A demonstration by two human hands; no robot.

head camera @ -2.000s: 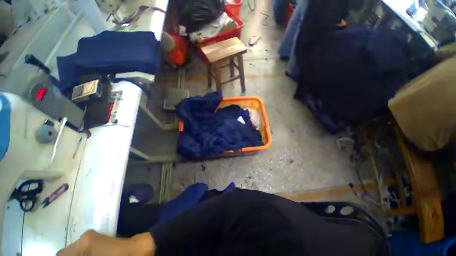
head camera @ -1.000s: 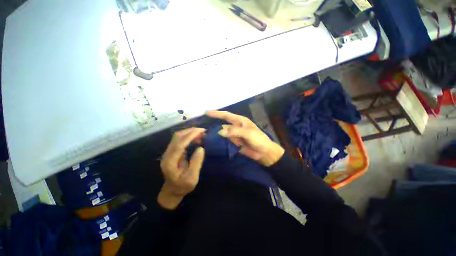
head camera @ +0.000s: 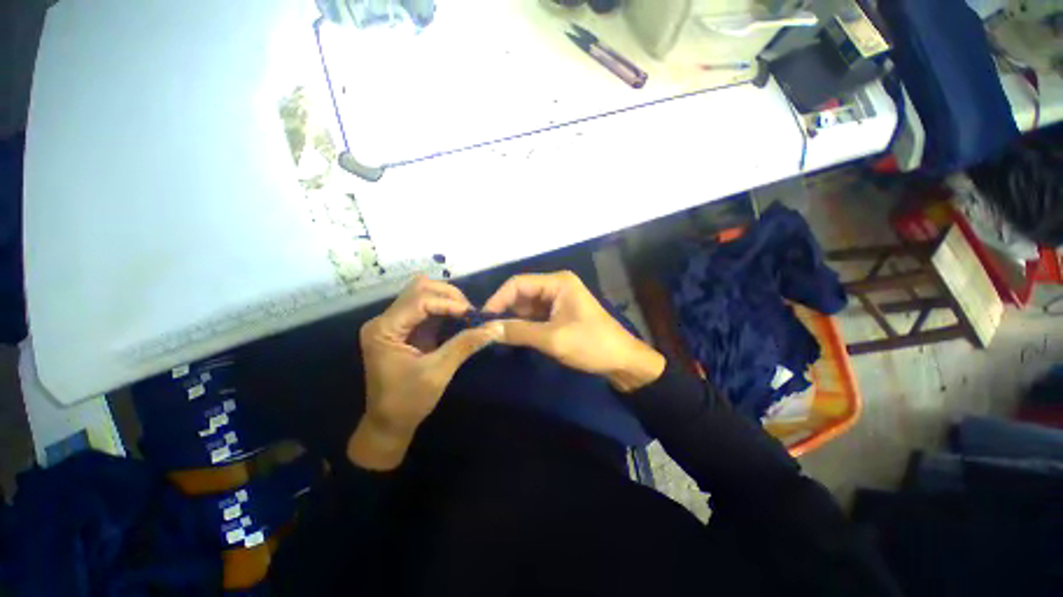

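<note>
My left hand (head camera: 408,356) and my right hand (head camera: 571,327) meet in front of the table's front edge, above my lap. The thumbs and index fingers of both hands pinch a small dark navy edge of cloth between them. The rest of the navy fabric piece (head camera: 536,379) hangs below my hands over my lap, dark against my black clothing. The fingers hide most of the pinched edge.
The white table (head camera: 490,222) carries thread snips (head camera: 609,56) near its back. Navy pieces with white labels (head camera: 216,420) lie at left. An orange basket (head camera: 842,379) with navy cloth (head camera: 746,303) stands on the floor at right. A wooden stool (head camera: 973,286) stands beyond it.
The view has swung from the floor and basket at right to the table and lap. Since one second ago, both hands have closed together on the cloth edge, fingertips now nearly touching.
</note>
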